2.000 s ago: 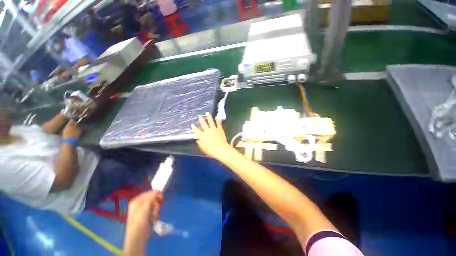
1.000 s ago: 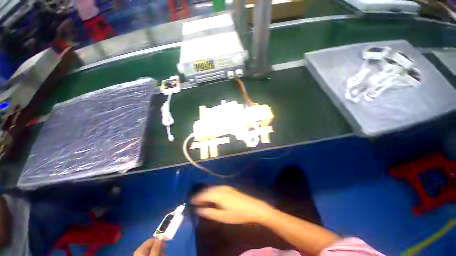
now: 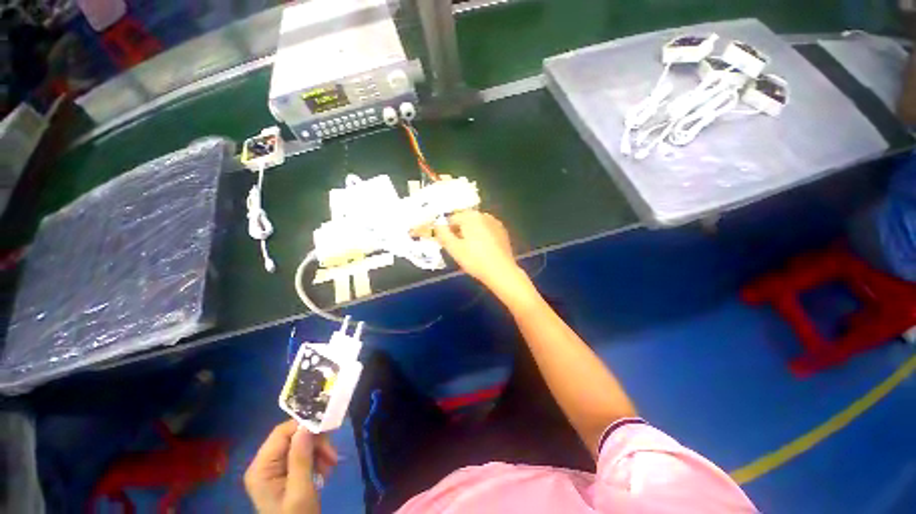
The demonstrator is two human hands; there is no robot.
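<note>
My left hand (image 3: 286, 467) holds an open white power adapter (image 3: 323, 383) off the bench edge, its dark circuit board showing and its two plug pins pointing up. My right hand (image 3: 474, 241) is at the right end of the white test fixture (image 3: 352, 236), fingertips on or near it; glare hides what they touch. A white adapter unit (image 3: 377, 201) appears to sit on the fixture, with a bundled white cord (image 3: 422, 253) at its front. Tape strips (image 3: 354, 279) lie at the bench edge.
A grey bench instrument (image 3: 341, 75) with a lit display stands behind. A single adapter (image 3: 263, 149) lies left of it, cord trailing. The wrapped left tray (image 3: 121, 256) and right tray (image 3: 643, 181) flank the fixture; several adapters (image 3: 743, 60) lie on the right one. A red stool (image 3: 834, 301) stands right.
The view has swung right. My right hand has moved from the left tray, past the bench front, to the fixture's right end. My left hand has raised the adapter, its board now facing me.
</note>
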